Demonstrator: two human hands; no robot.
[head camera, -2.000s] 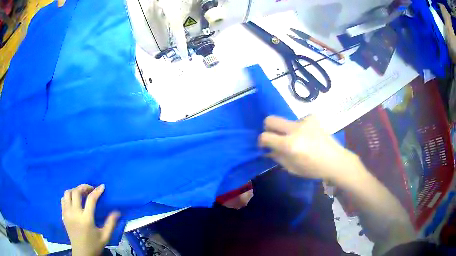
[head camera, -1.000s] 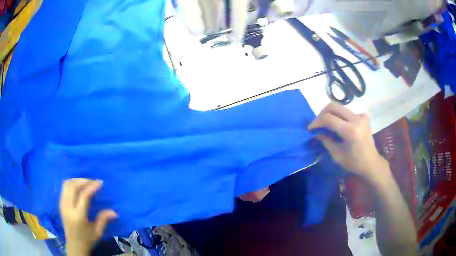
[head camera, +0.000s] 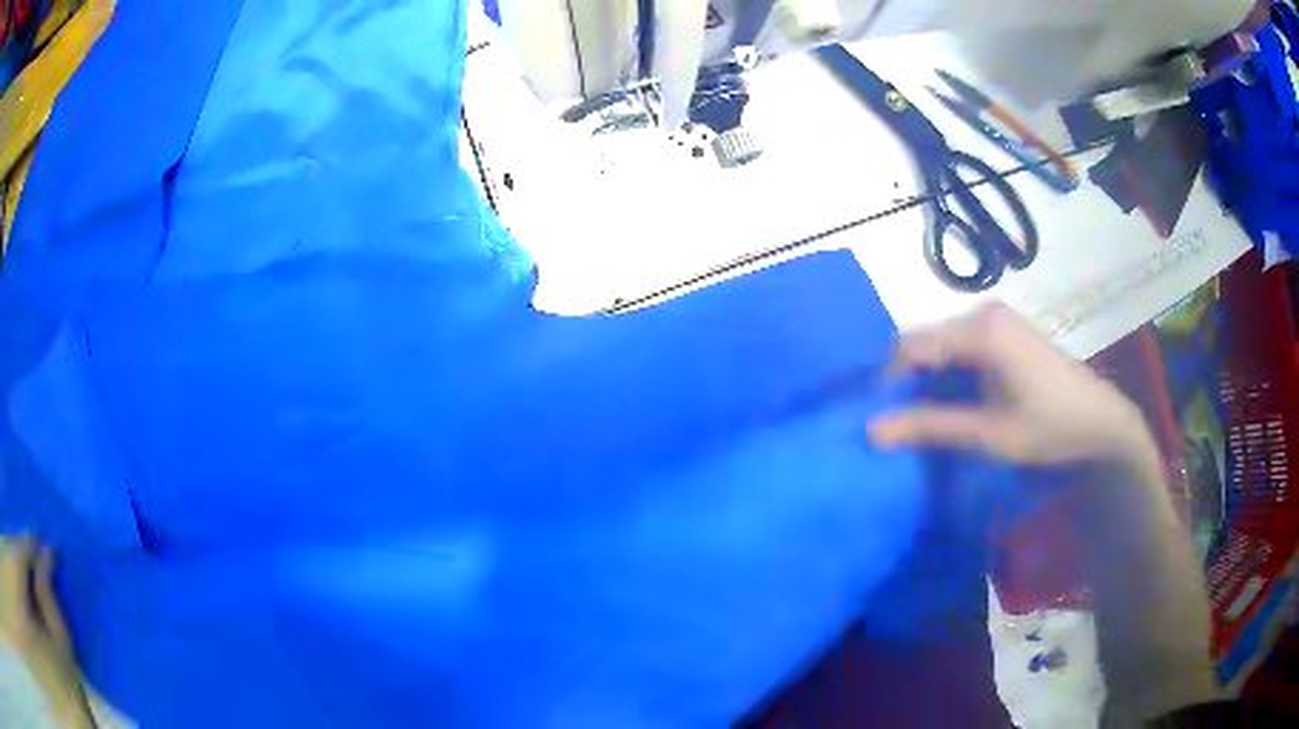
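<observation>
A large bright blue fabric piece (head camera: 428, 385) covers the left and middle of the table and hangs over its front edge towards me. Its narrower right end lies in front of the sewing machine. My right hand (head camera: 997, 385) is at that right end, fingers bent and slightly blurred, with thumb and forefinger apart at the cloth's edge; whether it grips the cloth is unclear. My left hand (head camera: 36, 612) is at the far left edge of the picture, partly cut off, beside the cloth's left edge; its grip cannot be told.
The sewing machine's needle area (head camera: 684, 121) is at the top centre. Black shears (head camera: 947, 178) and a slim orange-brown tool (head camera: 1033, 143) lie behind my right hand. Dark scraps (head camera: 1151, 178) lie at the table's right. A red basket (head camera: 1261, 413) stands below at the right.
My left hand has moved from the lower left of the cloth to the far left edge. The cloth's front part has spread towards me, covering the table's front edge. The right hand has shifted little since one second ago.
</observation>
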